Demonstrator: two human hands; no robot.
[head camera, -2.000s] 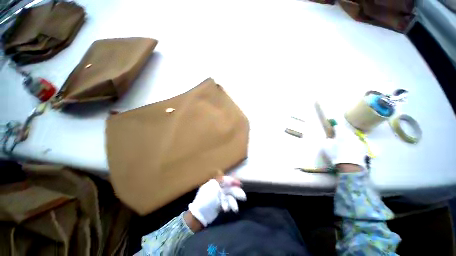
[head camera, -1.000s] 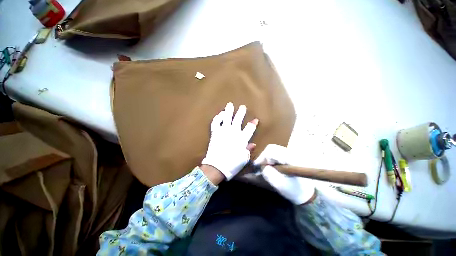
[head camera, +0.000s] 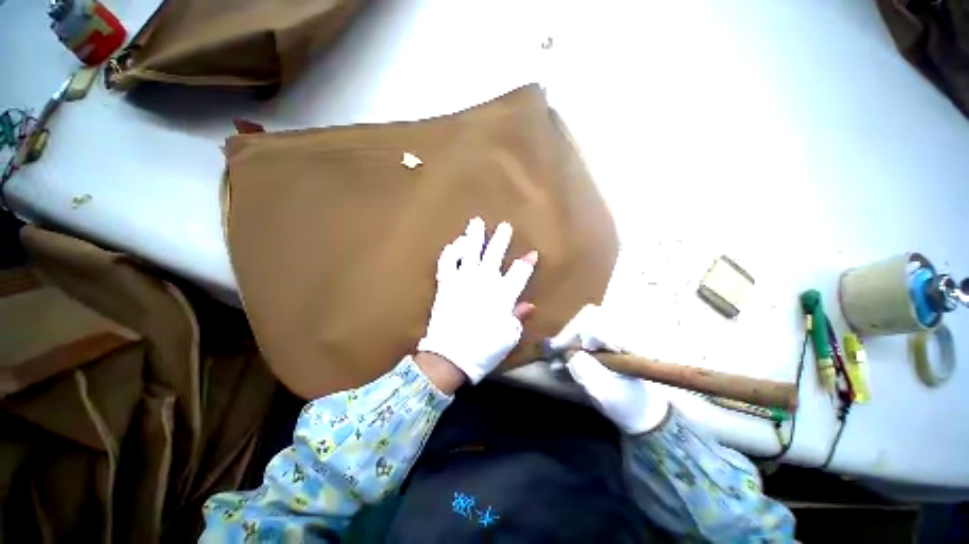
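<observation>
A brown bag body (head camera: 351, 244) lies flat on the white table in front of me, with a small cream marker sticker (head camera: 411, 160) near its upper edge. My left hand (head camera: 473, 308), in a white glove with partly bare fingertips, lies on the bag's lower right part with fingers spread. My right hand (head camera: 611, 377), also gloved, holds a wooden-handled tool (head camera: 707, 378) at the bag's bottom edge. The handle points right. The tool's head is mostly hidden by my right hand, so its kind cannot be told.
A yellow block (head camera: 727, 286), green-handled tool (head camera: 818, 324), yellow snips (head camera: 855, 368), tool pot (head camera: 884, 295) and tape roll (head camera: 935, 355) are at the right. Another bag body (head camera: 218, 43) and red can (head camera: 94, 34) are upper left. Brown bag bodies (head camera: 149, 361) hang below the table's left edge.
Two seconds ago my left hand was at the bag's lower edge and my right hand among the tools. Now my left hand lies on the bag and my right holds the wooden-handled tool there.
</observation>
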